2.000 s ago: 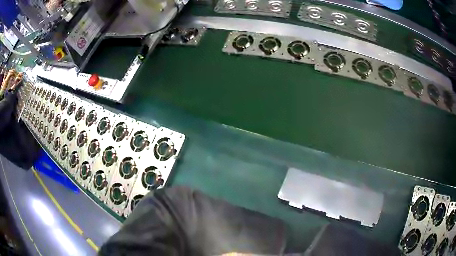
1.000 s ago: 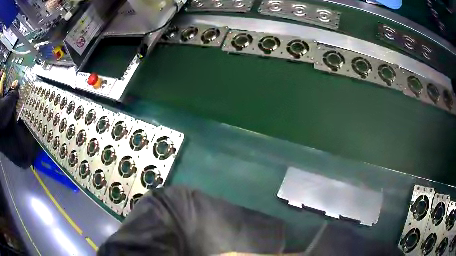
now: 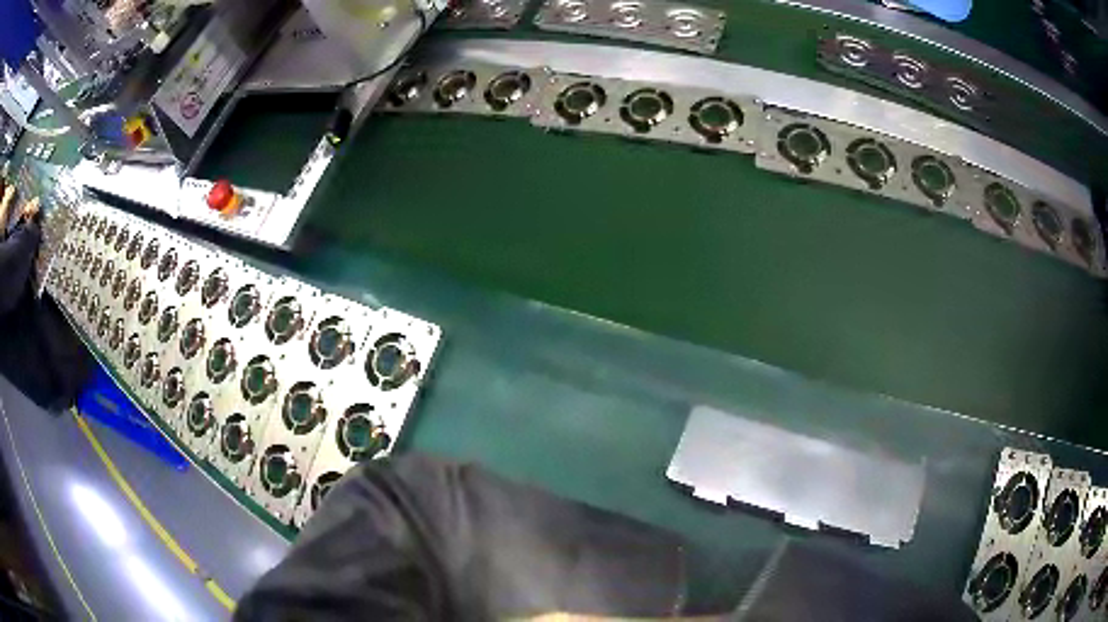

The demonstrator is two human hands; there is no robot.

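A flat silver cover plate without holes lies on the green fixed edge in front of me, its notched long edge towards me. Neither of my hands is visible. My dark sleeves cross the bottom of the view, and a small skin-coloured patch shows at the very bottom edge. Rows of three-hole panels lie overlapping at the left. More three-hole panels lie at the lower right, cut off by the picture edge.
Three-hole panels line the pale guide rail across the green conveyor belt. Three-disc panels lie beyond the rail. A white machine frame with a red emergency stop button stands upper left. Another person's dark sleeve shows at far left.
The three-disc panels beyond the rail have moved left. Another three-hole panel has come out from beside the machine and now meets the row on the rail. The cover plate stays in place.
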